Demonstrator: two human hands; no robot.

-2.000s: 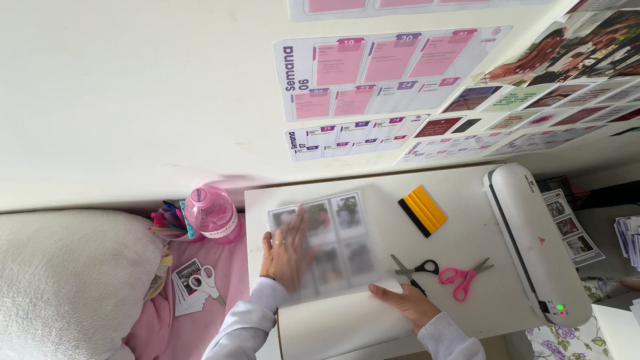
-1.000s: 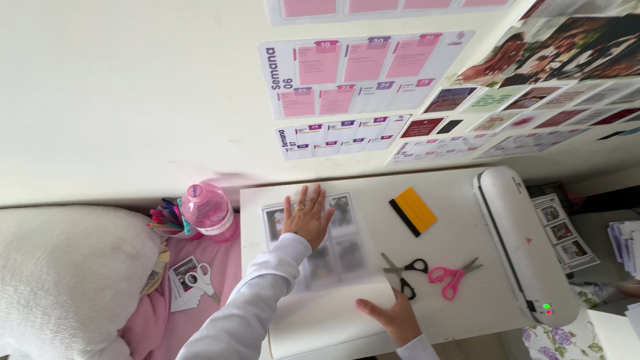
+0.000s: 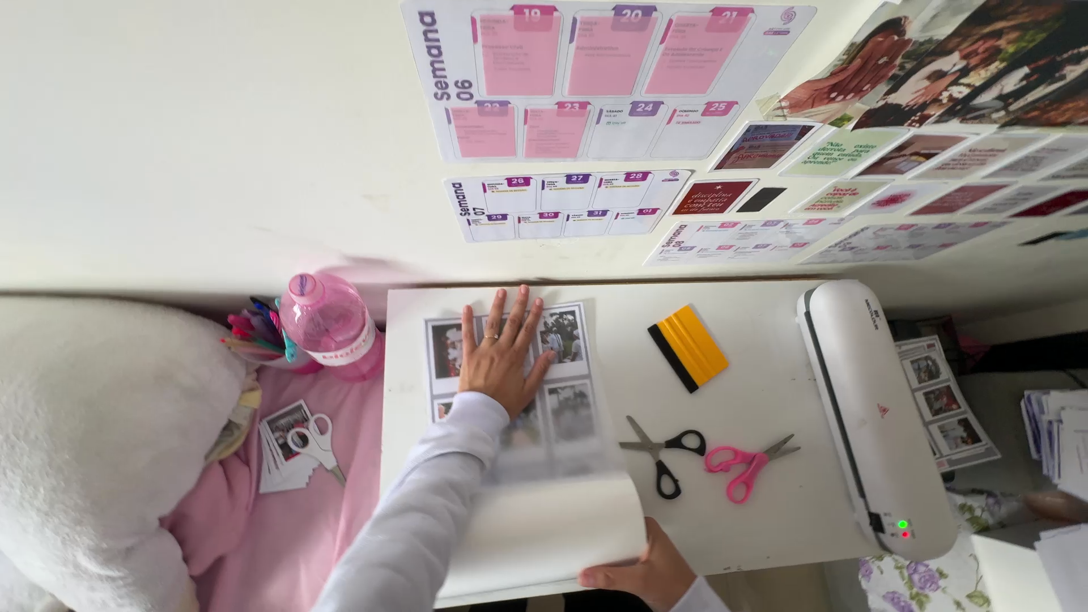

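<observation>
My left hand (image 3: 503, 353) lies flat with spread fingers on a sheet of printed photos (image 3: 568, 408) on the white table. A translucent film covers the lower part of the sheet, and its white backing (image 3: 548, 527) curls toward me. My right hand (image 3: 646, 569) holds the lower right corner of that backing between thumb and fingers. To the right of the sheet lie a yellow squeegee with a black edge (image 3: 688, 348), black-handled scissors (image 3: 663, 450) with blades apart, and pink-handled scissors (image 3: 748, 467).
A white laminator (image 3: 875, 416) with lit indicators stands at the table's right end. Left of the table are a pink bottle (image 3: 331, 327), a holder of pens (image 3: 263, 331), white scissors (image 3: 319, 442) on small photo prints (image 3: 280, 459), and a white plush cushion (image 3: 102, 442). Planner sheets (image 3: 595, 85) hang on the wall.
My left hand has moved up the sheet from its left side. My right hand has moved down and toward me, and more of the upper photos show sharply.
</observation>
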